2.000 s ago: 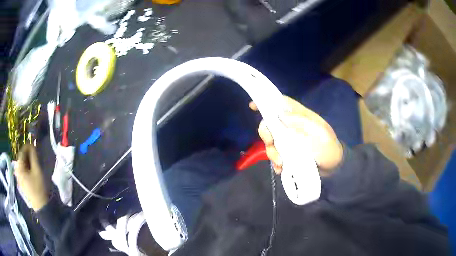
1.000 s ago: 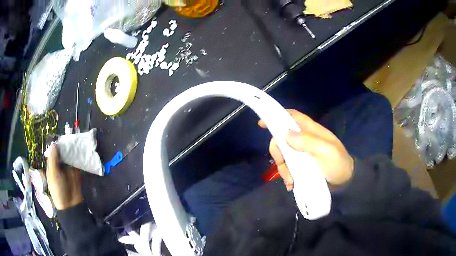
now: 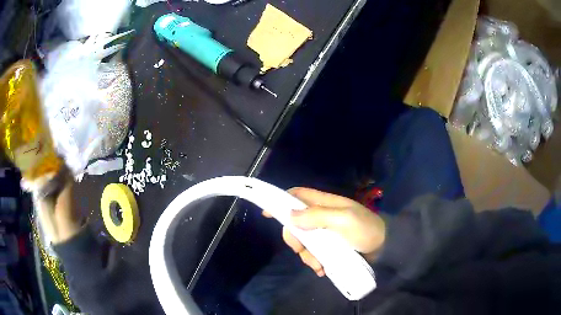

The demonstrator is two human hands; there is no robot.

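Observation:
A white U-shaped neck fan is held over the lap at the bench's front edge. My right hand is shut around its right arm near the rounded end; its left end is cut off by the lower frame edge. My left hand is at the far left, at the lower end of an amber bottle, which is tilted and blurred. A whitish wad, seemingly the wiping cloth, shows at the fingers; the exact grip is hard to see.
On the black bench are a yellow tape roll, white plastic pieces, a teal electric screwdriver, a cardboard scrap and plastic bags. An open carton of bagged fans stands at right.
The view has shifted, bringing the electric screwdriver into sight. My left hand, earlier lifting the white cloth off the bench, now has the amber bottle. My right hand still holds the fan, now lower in view.

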